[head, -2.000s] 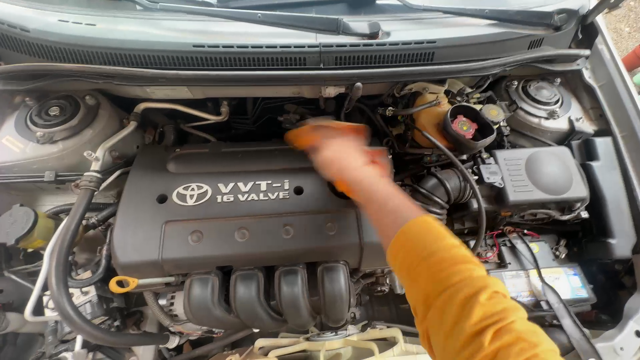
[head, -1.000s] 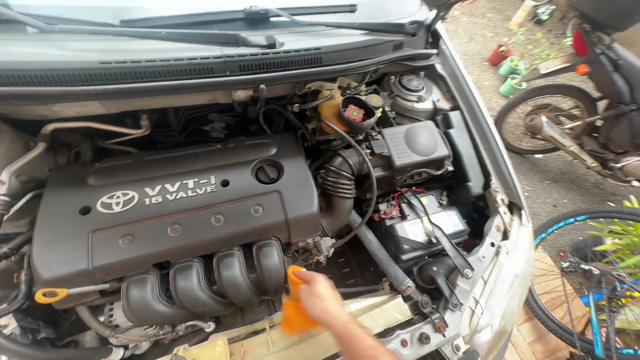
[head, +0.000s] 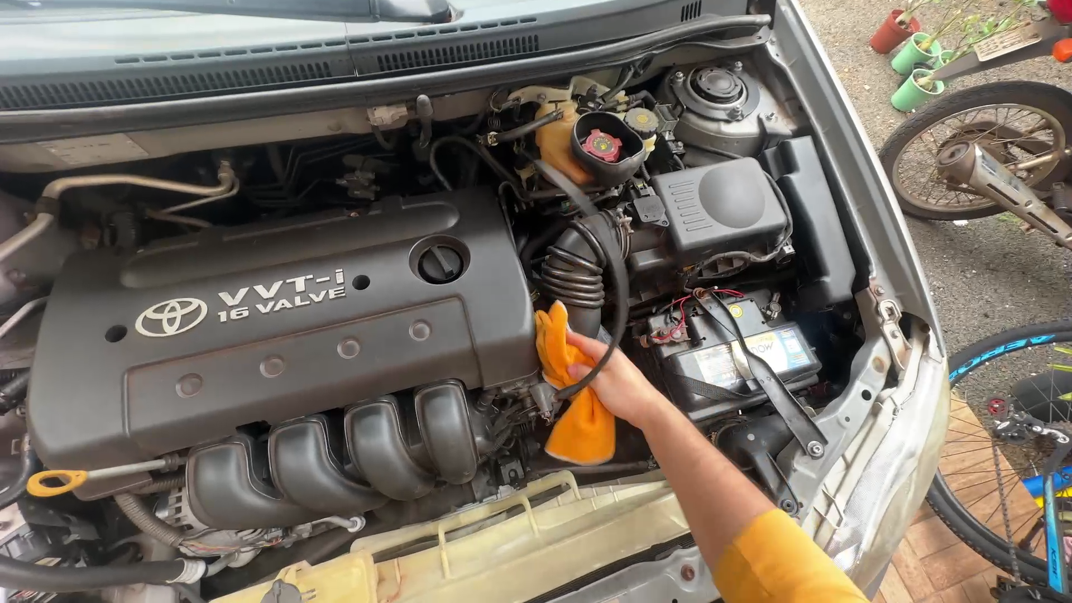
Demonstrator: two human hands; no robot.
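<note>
My right hand (head: 613,378) reaches in from the lower right and grips an orange cloth (head: 579,429), with one part raised above the fingers and the rest hanging below. The cloth is beside the right end of the black plastic engine cover (head: 301,356). A thin black hose (head: 621,289) loops down across the hand and cloth. Just behind them is the ribbed air intake hose (head: 574,272). My left hand is out of view.
Right of the hand are the battery (head: 745,356) and the air filter box (head: 720,205). The coolant reservoir (head: 559,142) stands behind. A yellow dipstick handle (head: 57,482) is at front left. Outside the fender are a bicycle wheel (head: 963,502), a motorcycle wheel (head: 892,159) and potted plants.
My right hand moved with the cloth from over the engine cover to the bay's front edge, then back to the cover's right end. The view has shifted toward the right fender.
</note>
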